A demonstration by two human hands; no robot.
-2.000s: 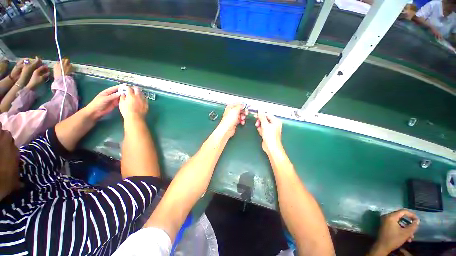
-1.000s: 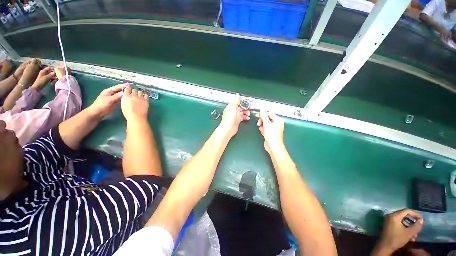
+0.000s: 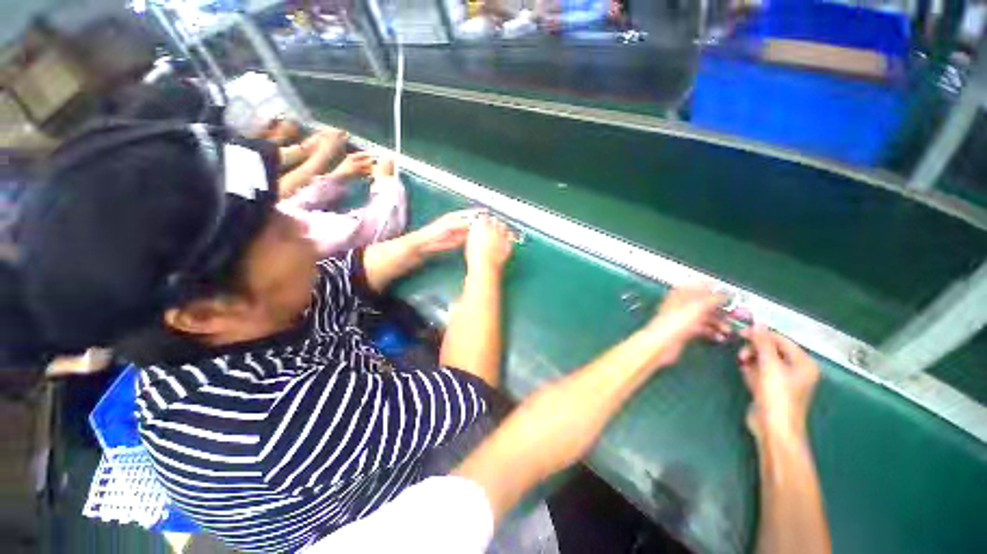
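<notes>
My left hand holds a small shiny unit in its fingertips, just above the ledge beside the white rail. My right hand is close to the right of it, fingertips pinched together near the unit; whether they hold a thin tool is too blurred to tell. Another small glinting unit lies on the green ledge to the left of my left hand.
A person in a striped shirt and black cap sits close at my left, hands at the ledge. More hands show further along. The white rail borders the green belt. A blue bin stands beyond; a white upright is at right.
The view has swung left, bringing the neighbour's capped head into view and taking the black block out at right. My hands now appear further right, still close together at the unit.
</notes>
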